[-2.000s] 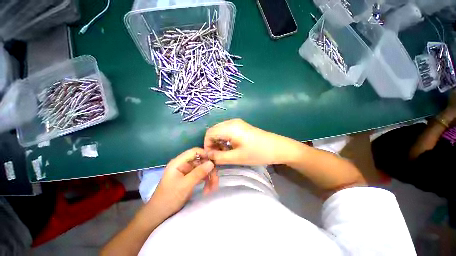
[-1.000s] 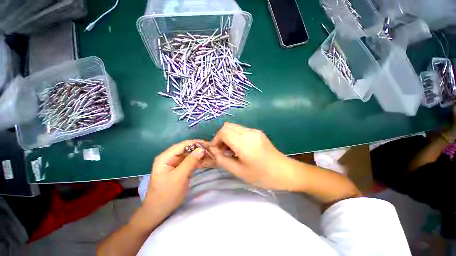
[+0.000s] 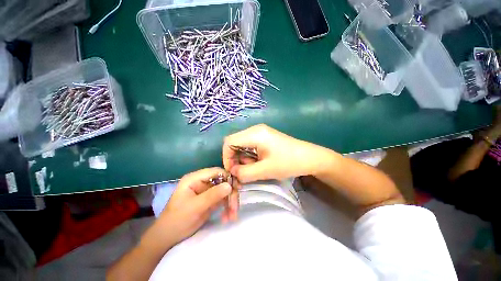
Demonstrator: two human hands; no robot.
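Observation:
My left hand (image 3: 206,193) is closed around several small metal pins (image 3: 218,179) near the bench's front edge. My right hand (image 3: 258,156) touches it at the fingertips and has slim dark-and-silver pieces (image 3: 244,151) in its curled fingers; I cannot tell if they are pins or a tool. A loose pile of silver pins (image 3: 220,79) spills from a clear tub (image 3: 156,34) tipped on its side at the centre. A clear left tub (image 3: 33,140) holds more, browner pins (image 3: 82,110).
A smartphone (image 3: 307,21) lies right of the tub. Clear small boxes (image 3: 393,82) with some pins stand at the right. A white cable (image 3: 104,19) and grey stacked boxes (image 3: 44,19) are at the top left. Another person's arm (image 3: 472,159) shows at the right edge.
The camera view shifts slightly. Since a second ago my right hand has turned and its fingertips now meet my left fingers, showing the pieces in its curled fingers. The pile looks unchanged.

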